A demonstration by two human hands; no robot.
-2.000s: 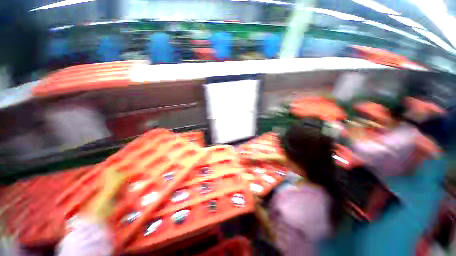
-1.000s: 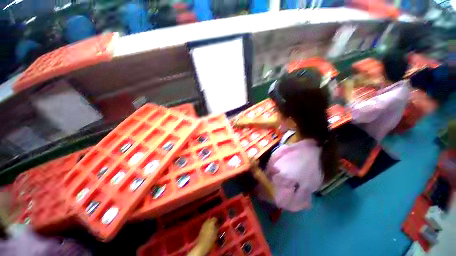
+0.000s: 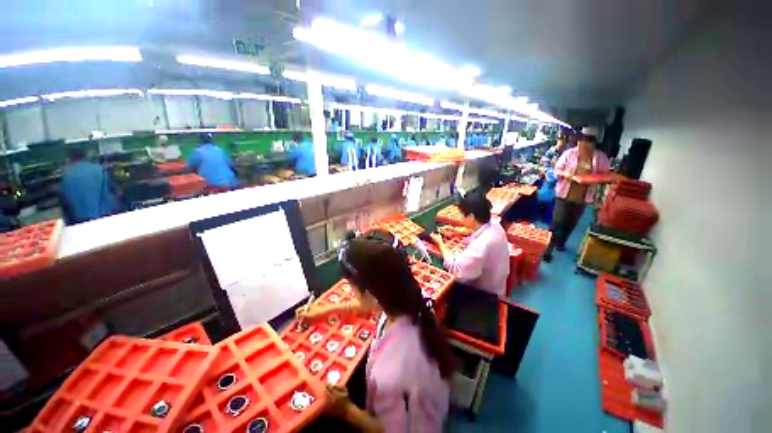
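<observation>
Neither of my hands is in the picture. Nearest in front, at the lower left, a red-orange grid tray (image 3: pixel 127 380) lies crosswise over another tray (image 3: pixel 267 372). The upper tray shows a few round watch heads (image 3: pixel 161 408) in its lower pockets; many of its pockets are bare. The lower tray holds several dark-faced watch heads (image 3: pixel 237 405) and a pale one (image 3: pixel 301 400). The bottom edge cuts off both trays.
A pink-coated person (image 3: pixel 402 364) sits close on the right, hands at a partly filled tray (image 3: pixel 339 334). More pink-coated people sit and stand beyond. A paper sheet on a dark board (image 3: pixel 256 266) stands ahead. Trays (image 3: pixel 625 347) lie on the blue floor at right.
The view has swung up and to the right, showing the aisle and ceiling lights. The stacked trays sit lower left in the picture. The hand seen on a lower tray has left the view.
</observation>
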